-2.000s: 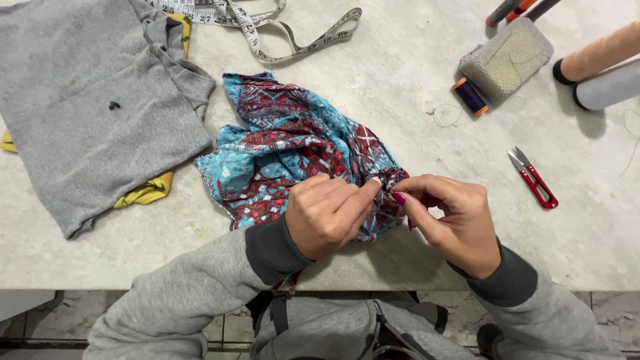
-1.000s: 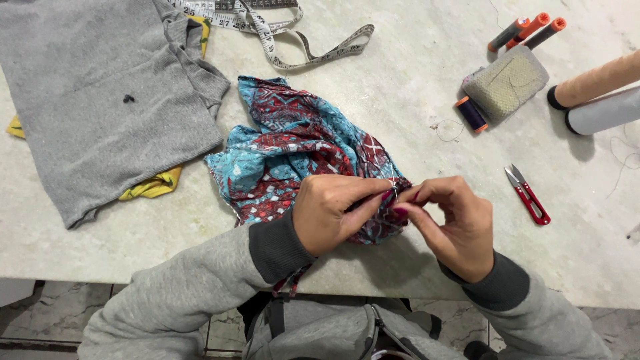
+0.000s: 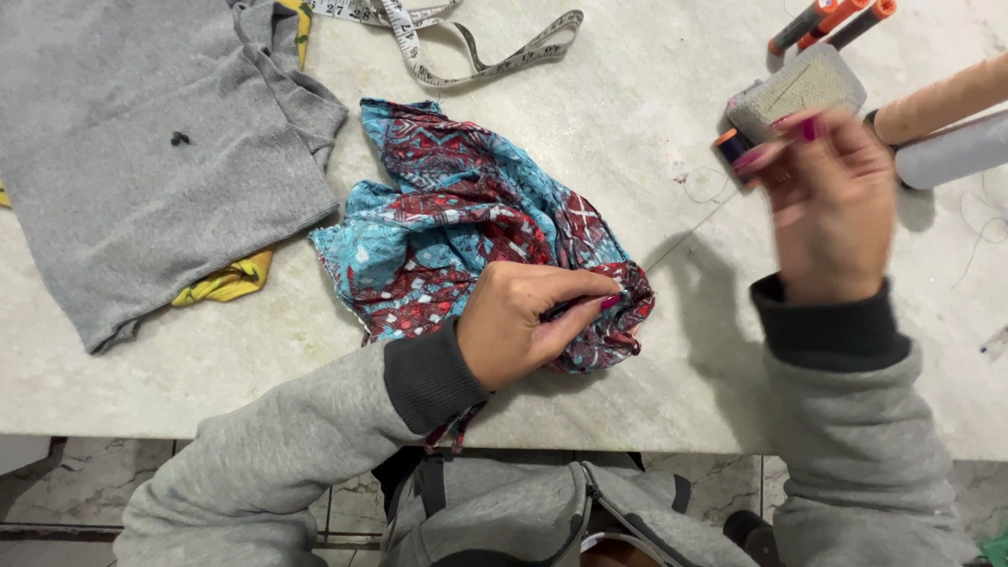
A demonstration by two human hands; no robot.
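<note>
A crumpled blue, red and white patterned cloth (image 3: 488, 197) lies in the middle of the table. My left hand (image 3: 528, 319) pinches a gathered fold at its right end between thumb and fingertips. Up and to the right, my right hand (image 3: 827, 189) is raised, blurred, with thumb and fingertips close together. A thin thread (image 3: 693, 228) runs taut from the cloth's pinched end toward the right fingers. Whether a needle is between those fingers cannot be made out. Just behind the right fingertips lie a dark thread spool (image 3: 734, 146) with orange ends and a pincushion box (image 3: 795, 90).
A grey garment (image 3: 157, 181) with small black pieces (image 3: 180, 138) on it lies over yellow cloth (image 3: 228, 279) at the left. A measuring tape (image 3: 488, 71) curls at the back. Orange-capped spools (image 3: 835, 27) and two large thread cones (image 3: 945, 102) stand at the right.
My right hand has moved away from the cloth, up and to the right, drawing out the thread. My left hand still pinches the cloth. The small red thread snips are no longer seen.
</note>
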